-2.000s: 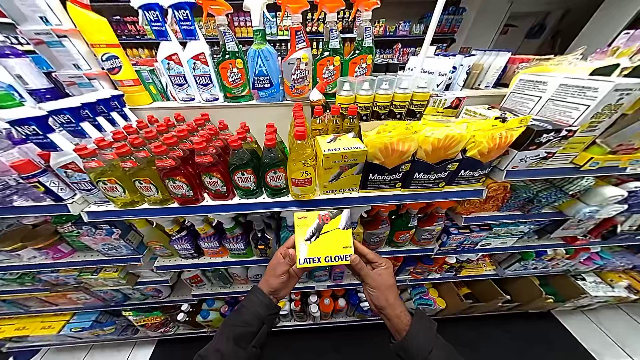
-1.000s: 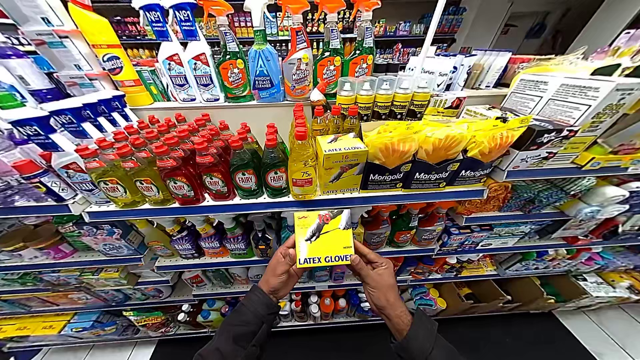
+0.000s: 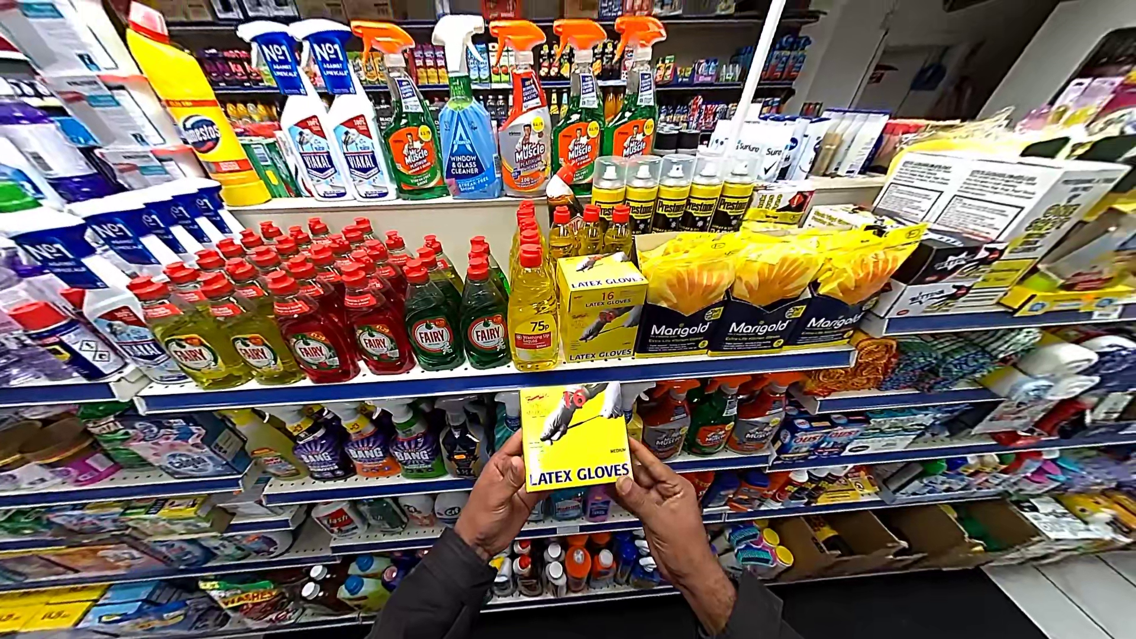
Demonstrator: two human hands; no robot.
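Observation:
A yellow box of latex gloves is held upright between both hands, its printed face toward me, just in front of and below the edge of the upper shelf. My left hand grips its left side, and my right hand grips its lower right corner with the thumb on the front. Above it on the shelf stand similar yellow latex glove boxes, between a yellow washing-up liquid bottle and Marigold kitchen glove packs.
Rows of Fairy dish soap bottles fill the upper shelf's left part. Spray bottles and Prestone aerosol cans stand on a ledge behind. Lower shelves hold more cleaners. Open cardboard boxes sit at lower right.

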